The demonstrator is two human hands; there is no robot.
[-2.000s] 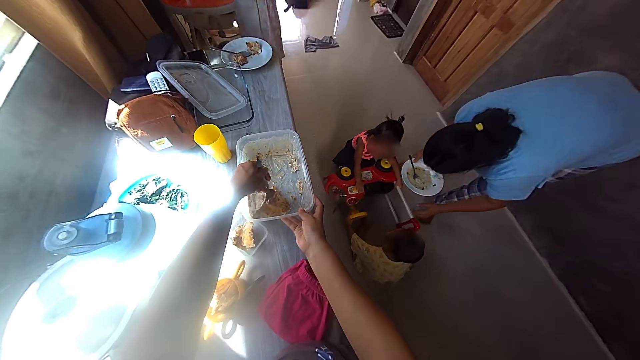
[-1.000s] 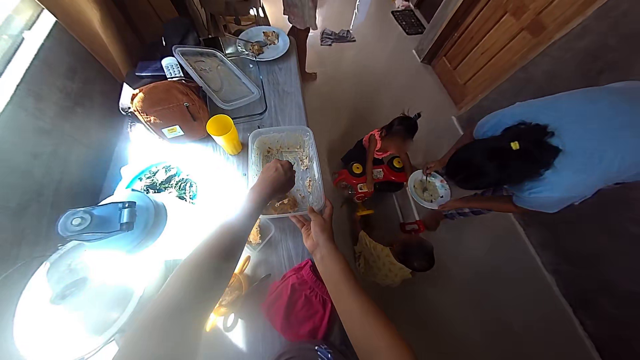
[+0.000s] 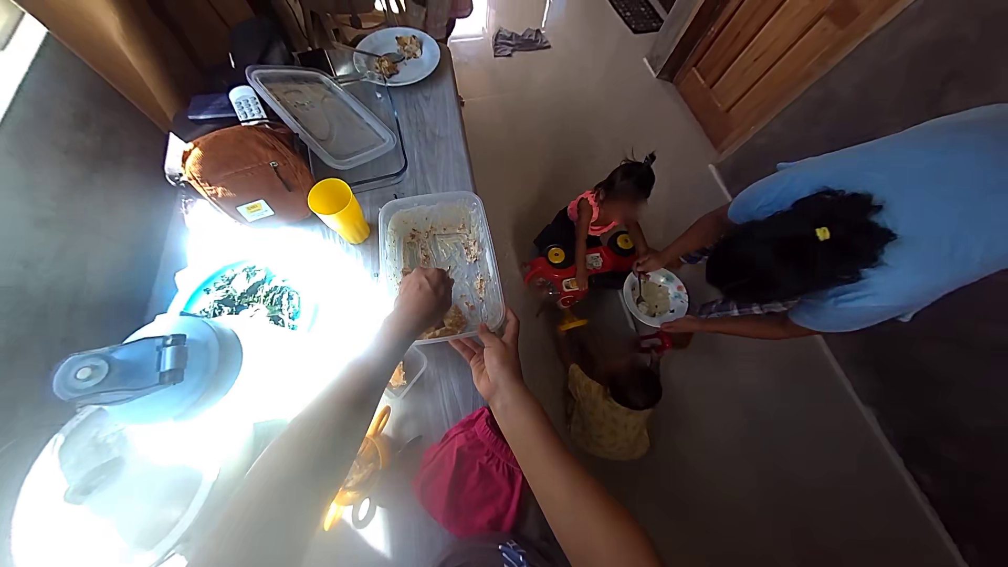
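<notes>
My left hand [image 3: 425, 298] is closed in a fist inside a rectangular clear plastic food container [image 3: 490, 260]; whatever it grips is hidden. Light brown food [image 3: 450, 323] lies in the near end, and residue smears the base and walls. With palm up, my right hand [image 3: 494, 358] holds the container's near right corner. Partly beneath the container and my left wrist is a small clear tub [image 3: 415, 370] with orange-brown food. A yellow plastic cup [image 3: 339, 210] stands left of the container.
On the table are a brown corduroy bag [image 3: 248, 169], a container lid [image 3: 327, 118], a plate of food [image 3: 417, 67], a bowl of leafy greens [image 3: 250, 295] and a blue-lidded vessel [image 3: 181, 366]. At right, a person [image 3: 890, 213] holds a bowl [image 3: 656, 298] near two children and a red toy car [image 3: 579, 272].
My left hand has moved from the container's left side further inside it. My right hand keeps its hold on the corner. The legs seen beyond the table a second ago are no longer there.
</notes>
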